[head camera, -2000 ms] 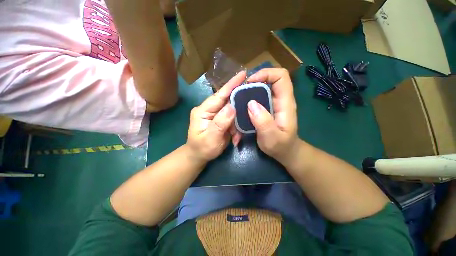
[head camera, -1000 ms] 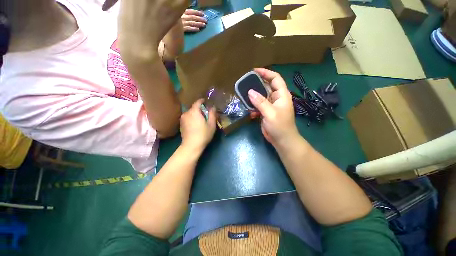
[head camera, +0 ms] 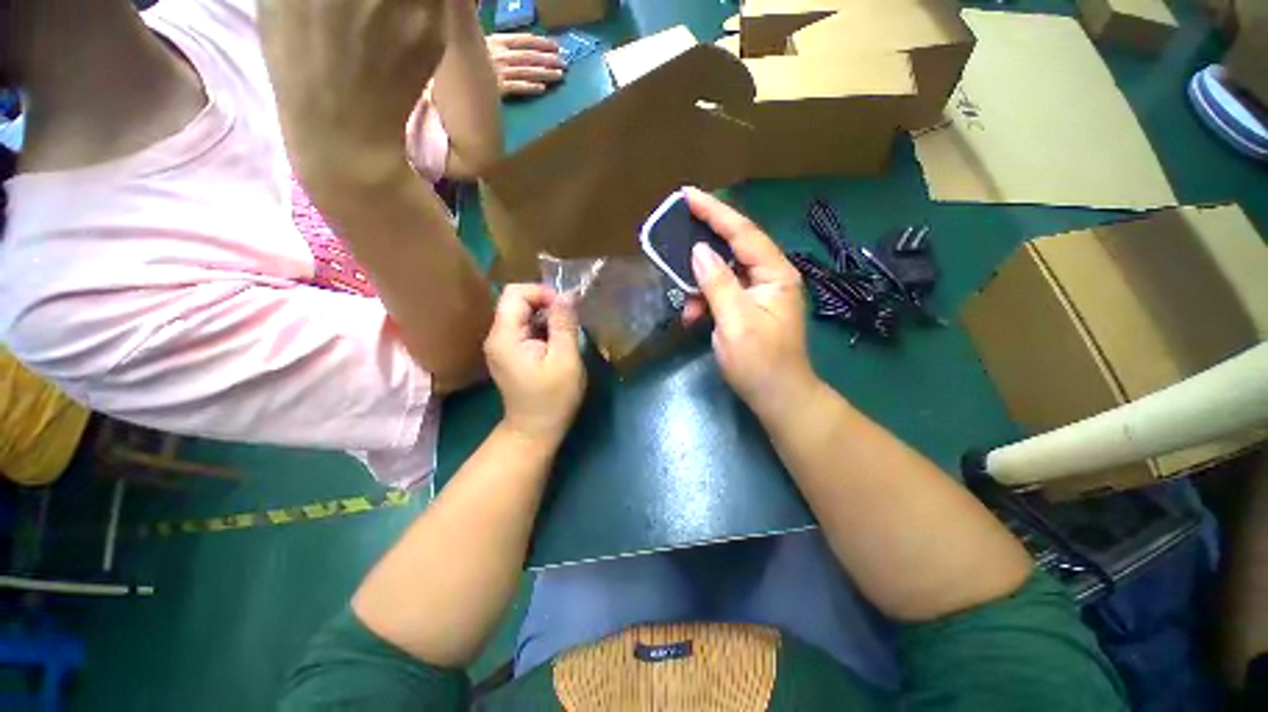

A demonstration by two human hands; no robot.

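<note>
A dark rounded-square device with a light rim (head camera: 673, 244) is held in my right hand (head camera: 758, 309), thumb on its face. My left hand (head camera: 537, 365) pinches the edge of a clear shiny bag (head camera: 598, 295) between thumb and fingers. The bag lies over the shallow tray of an open brown mailer box, just left of and below the device. The box's tall lid (head camera: 619, 153) stands up behind both hands. The bag's contents cannot be made out.
Black cables (head camera: 848, 285) and a power adapter (head camera: 907, 260) lie right of my right hand. A brown carton (head camera: 1126, 334) and pale pipe (head camera: 1140, 429) are at the right. More cartons (head camera: 834, 104) and a flat blank (head camera: 1043, 118) lie beyond. A person's arm (head camera: 403, 251) is close at left.
The device moved from between both hands into my right hand alone. My left hand moved left and took hold of the bag. The open box now sits nearer the hands.
</note>
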